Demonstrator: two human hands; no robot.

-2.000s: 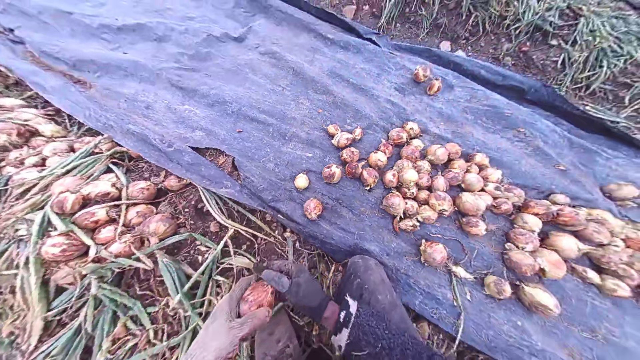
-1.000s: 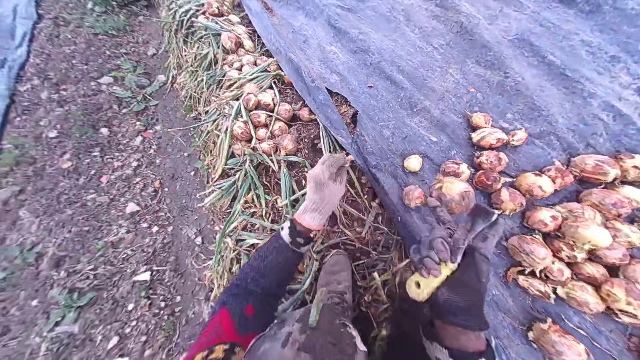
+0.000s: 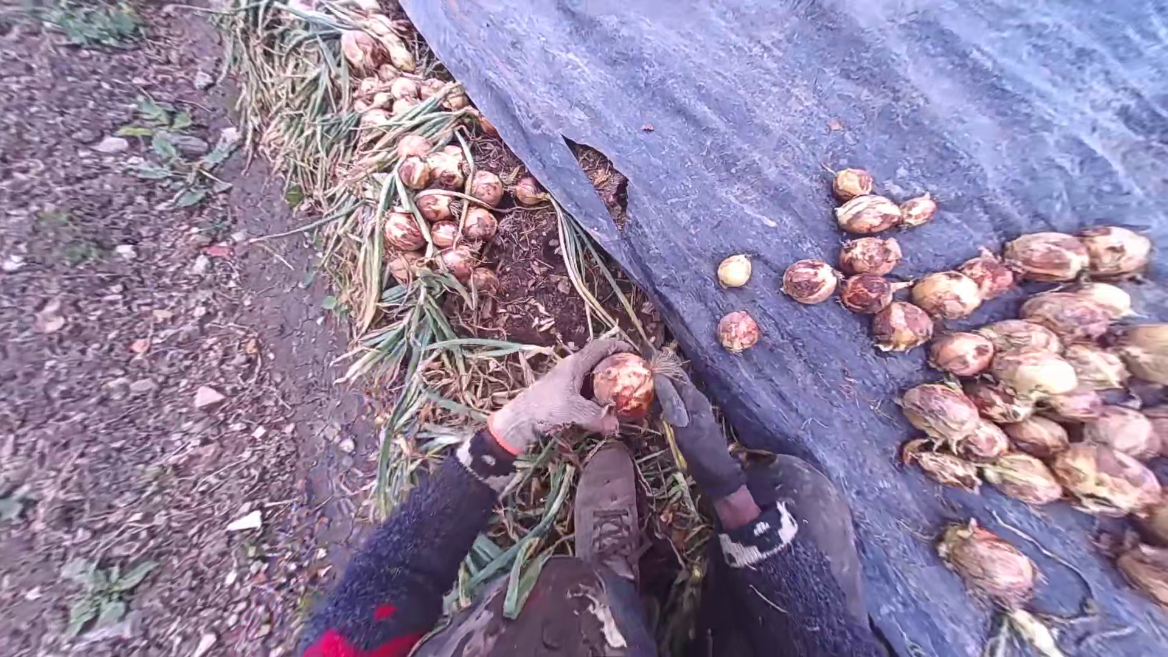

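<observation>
Wearing a light knit glove, my left hand [image 3: 558, 394] grips an onion [image 3: 624, 385] with reddish-brown, peeling skin. On the onion's right side, my right hand [image 3: 698, 429], in a dark glove, is at the tuft of dry roots [image 3: 669, 365]; whether a tool is in this hand is hidden. Both hands are above the ground beside the edge of a dark fabric sheet [image 3: 931, 82]. Loose onions [image 3: 1036, 374] lie spread over the sheet to the right, with a small pale onion [image 3: 734, 271] apart from them.
Onions with green tops [image 3: 445, 205] lie in a row on the soil at upper left. The sheet has a tear [image 3: 598, 178]. My boot [image 3: 609, 502] stands between the leaves, and a stony dirt path [image 3: 182, 365] runs along the left.
My left hand has come back toward me and now holds an onion. The right hand has left the sheet and joined it. The yellow-green item seen in it earlier is not visible now.
</observation>
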